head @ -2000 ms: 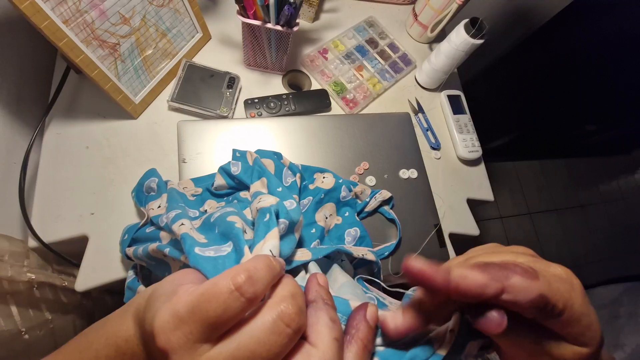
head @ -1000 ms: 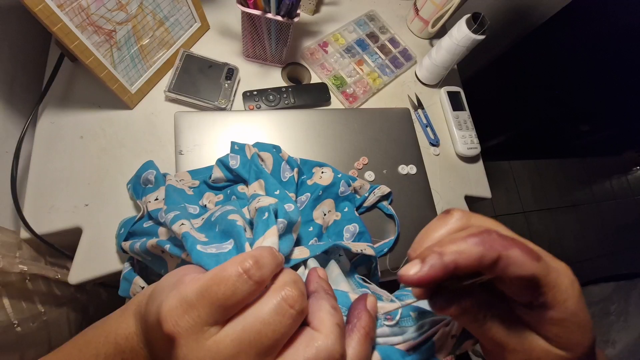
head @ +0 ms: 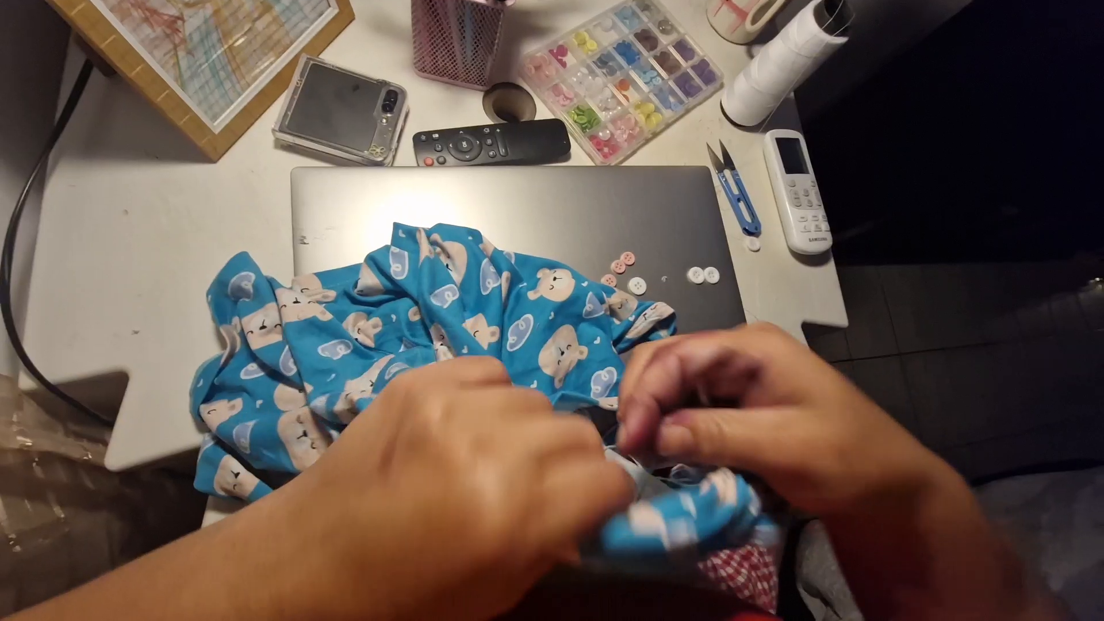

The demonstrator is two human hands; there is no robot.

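Observation:
A blue fabric garment with a bear print point(head: 517, 319) lies bunched over the near part of a closed grey laptop point(head: 552, 203). My left hand point(head: 492, 483), back of the hand up and blurred, is closed on a fold of the garment. Close to its right is my right hand point(head: 733, 405), thumb and fingertips brought together beside the cloth; whether a needle or thread is between them cannot be made out. Pink buttons point(head: 618, 266) and white buttons point(head: 703, 275) lie on the laptop lid, beyond the hands.
Blue-handled thread snips point(head: 737, 194), a white remote point(head: 798, 191) and a white thread cone point(head: 780, 69) stand or lie at right. A button organizer box point(head: 621, 82), black remote point(head: 492, 142), mesh pen holder point(head: 457, 43), folded phone point(head: 341, 108) and framed picture point(head: 216, 60) line the back.
My left hand has turned over, from fingertips pinching the cloth to its back facing up. The cloth near it has turned too. My right hand has moved left, closer to my left hand.

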